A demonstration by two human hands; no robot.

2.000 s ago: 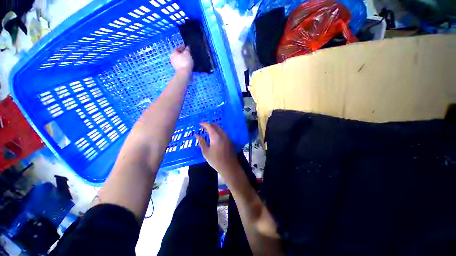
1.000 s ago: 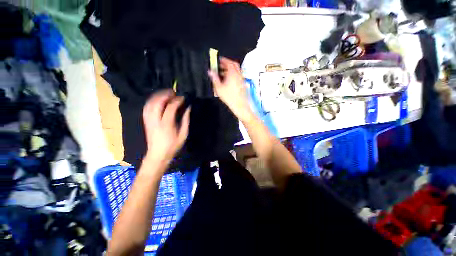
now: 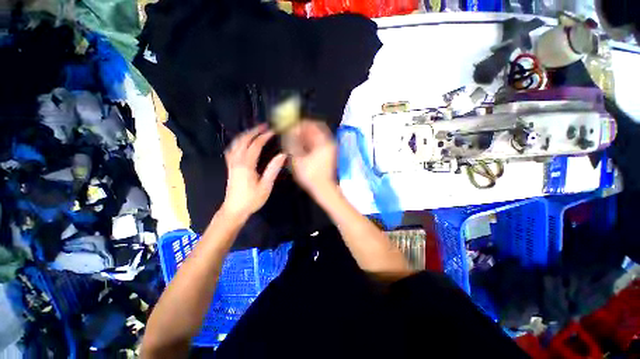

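Note:
Black garment panels [image 3: 210, 63] lie in a large dark pile in front of me. A small pale-yellow ticket [image 3: 286, 114], blurred, shows at the fingertips of my right hand [image 3: 312, 154]. My right hand is over the pile with its fingers bent; it appears to pinch the ticket, with blur around it. My left hand [image 3: 247, 172] is just beside it, over the pile, thumb and fingers apart. Black pieces under and between the hands merge with the pile, so I cannot tell whether the left hand holds one.
A white sewing machine [image 3: 519, 133] stands on the table at right, with yellow-handled scissors [image 3: 485, 173] near it and red-handled scissors [image 3: 526, 72] behind. Blue baskets [image 3: 242, 287] sit below, left and right. Fabric scraps [image 3: 84, 252] heap at left. Red crates [image 3: 575, 343] are lower right.
The view has swung from the blue basket to the black pile. Over the last second my hands have drawn closer together, and the yellow ticket now shows above my right fingertips.

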